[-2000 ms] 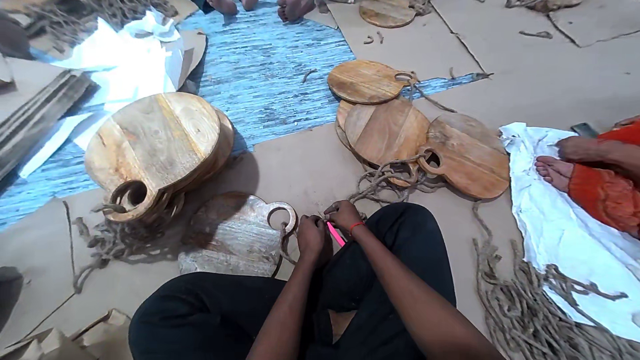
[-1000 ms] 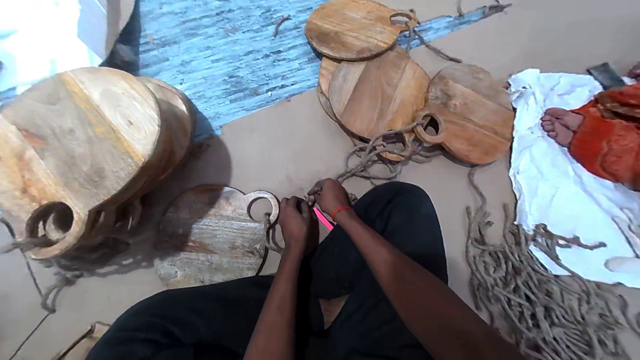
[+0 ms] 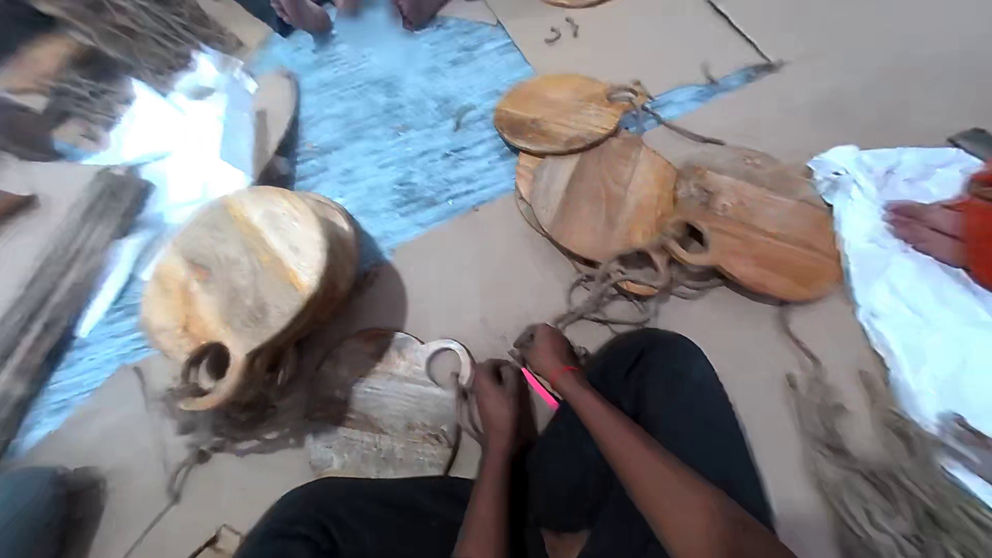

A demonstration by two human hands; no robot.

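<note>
My left hand (image 3: 497,391) is closed on a brown cord (image 3: 467,411) that runs through the ring handle of a round wooden board (image 3: 387,403) lying on the floor at my left knee. My right hand (image 3: 545,353), with a red thread at its wrist, is closed just beside it, and a thin pink tool (image 3: 540,387) sticks out below its fingers; the tool's kind is unclear. The fingertips and whatever is between them are too blurred to make out. Past the right hand lies a tangle of cord (image 3: 612,294) by more boards.
A stack of round boards (image 3: 240,271) stands at left. Overlapping boards (image 3: 604,194) lie ahead on cardboard sheets. Loose cords (image 3: 876,457) lie at right by a white sheet (image 3: 899,232), beside another person's foot (image 3: 930,232). Blue sheeting (image 3: 403,116) and wooden planks (image 3: 62,271) lie farther off.
My hands, together one second ago, are now a little apart. The view has swung down and back up.
</note>
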